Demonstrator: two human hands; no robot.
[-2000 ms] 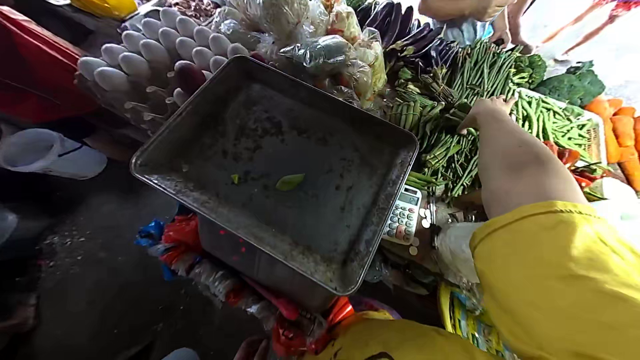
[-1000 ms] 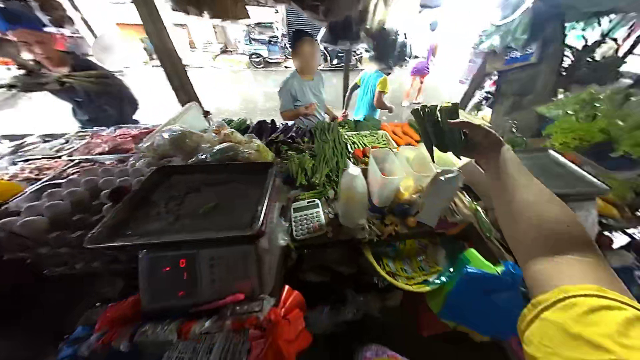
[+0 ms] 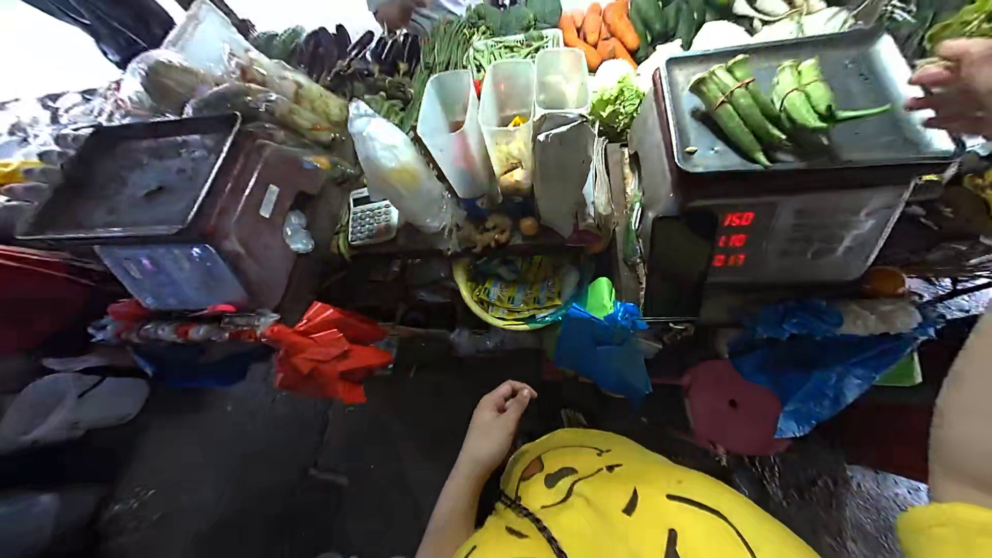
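Note:
Two bundles of okra, a left one (image 3: 736, 108) and a right one (image 3: 806, 94), lie in the metal tray (image 3: 860, 151) of a digital scale with lit red digits (image 3: 732, 239). At that tray's right end is my right hand (image 3: 957, 89), cut off by the frame edge and blurred; whether it holds anything is unclear. Low in the middle, my left hand (image 3: 504, 411) hangs in front of my yellow shirt, fingers curled in, with nothing seen in it. Another scale with a dark, empty tray (image 3: 139, 182) stands at left, near a calculator (image 3: 373, 218).
Tall plastic containers (image 3: 457, 139) stand between the scales, beside a filled clear plastic bag (image 3: 399, 167). Carrots (image 3: 604, 31), eggplants (image 3: 333, 50) and green beans lie behind. A yellow-rimmed basket (image 3: 515, 322), red bags (image 3: 329, 353) and blue bags (image 3: 604, 353) are below the counter edge.
My right hand was among the green vegetables, then held up a green bundle, and is now beside the right scale. Okra now shows in that scale's tray. The view has swung right and down.

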